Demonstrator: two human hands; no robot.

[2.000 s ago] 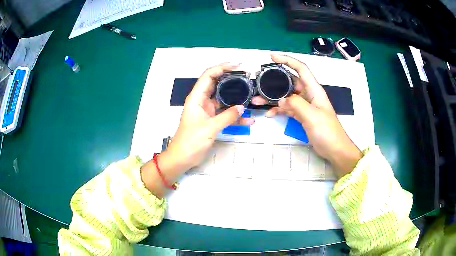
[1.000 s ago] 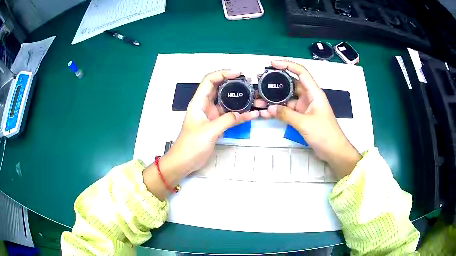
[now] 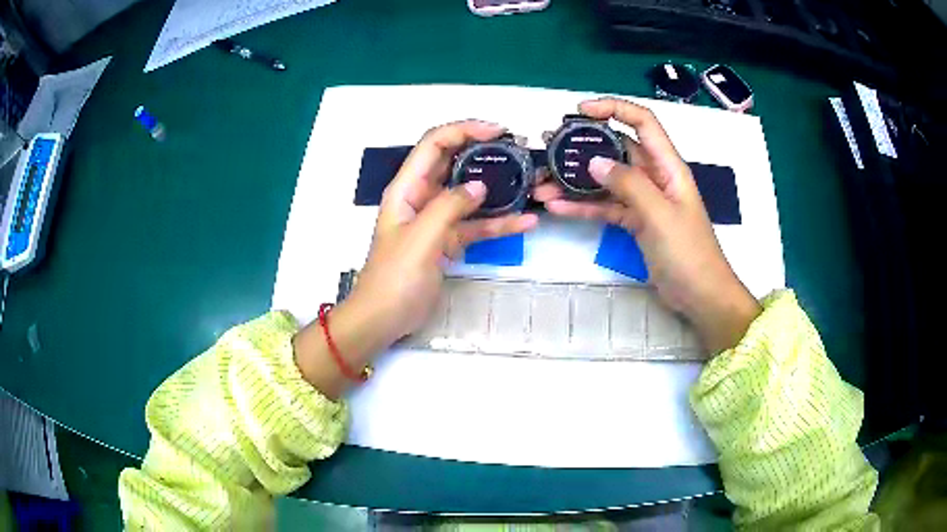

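My left hand point(image 3: 421, 223) holds a round smartwatch point(image 3: 496, 177) with a dark face, a metal-look rim and small white text; my thumb rests on its lower left face. My right hand point(image 3: 670, 213) holds a second round smartwatch point(image 3: 584, 154), showing several short lines of white text, with my thumb on its lower right face. The two watches are side by side, facing up, above the white sheet point(image 3: 540, 410). My fingers hide their lower edges and the gap between them.
A black strip point(image 3: 715, 194), blue squares point(image 3: 495, 249) and a clear segmented strip point(image 3: 561, 320) lie on the sheet. Two loose watches point(image 3: 676, 81) sit behind it. Foam trays point(image 3: 901, 260) stand right and back. A pen point(image 3: 250, 55), papers and a phone edge are farther back.
The watch faces went from blank to "HELLO", and now show small lines of text. Both thumbs have moved onto the faces.
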